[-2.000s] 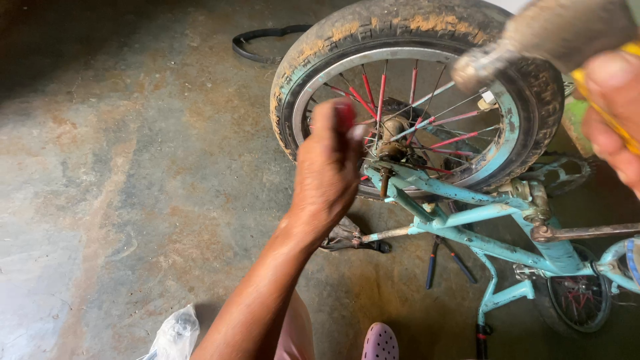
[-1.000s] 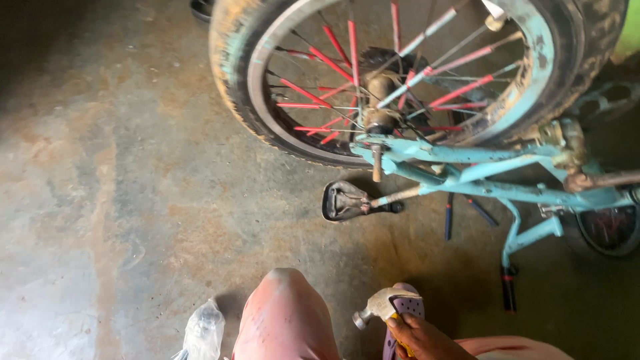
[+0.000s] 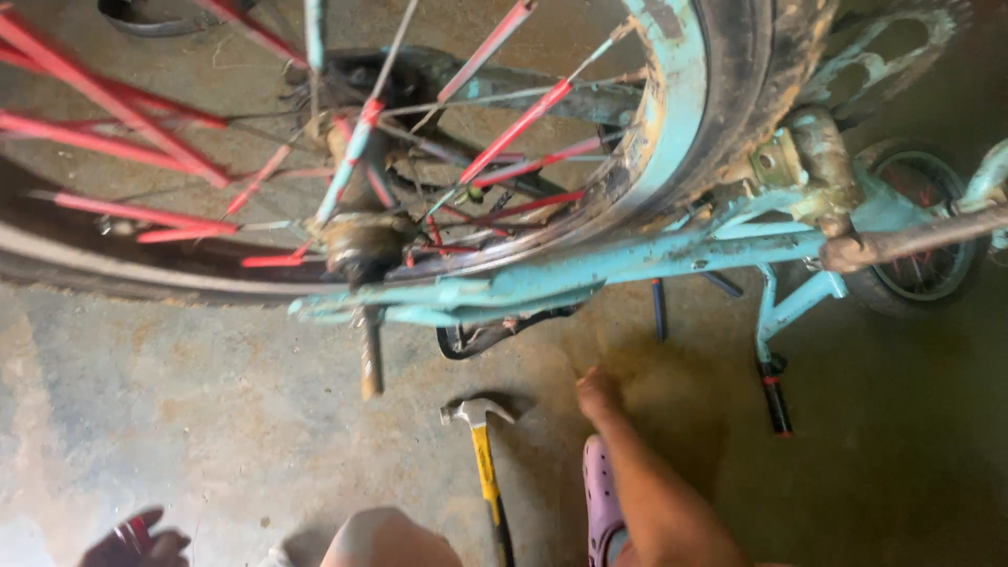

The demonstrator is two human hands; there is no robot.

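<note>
A turquoise bicycle frame [image 3: 551, 268] lies with its spoked wheel [image 3: 677, 157] filling the upper view; red and turquoise sleeves cover the spokes. From the wheel hub [image 3: 366, 240] an axle end [image 3: 370, 354] sticks out past the frame's dropout. On the floor below it lies a claw hammer [image 3: 483, 457] with a yellow and black handle, touched by neither hand. My right hand [image 3: 600, 394] reaches over the floor to the right of the hammer; its fingers are blurred. At the lower left edge, my left hand [image 3: 138, 539] has a small red object in its fingers.
The bicycle saddle [image 3: 504, 335] is under the frame. Blue-handled pliers [image 3: 659, 309] lie beyond it. A black handlebar grip [image 3: 776, 402] and a smaller wheel [image 3: 921, 228] are at the right. My knee [image 3: 386, 539] and a purple clog [image 3: 600, 488] are at the bottom. A black strap-like loop [image 3: 157, 20] lies upper left.
The hammer, in my right hand in both earlier frames, now lies on the floor, let go. My left hand, at the hub two seconds ago, is now low at the left. The view has moved nearer the wheel.
</note>
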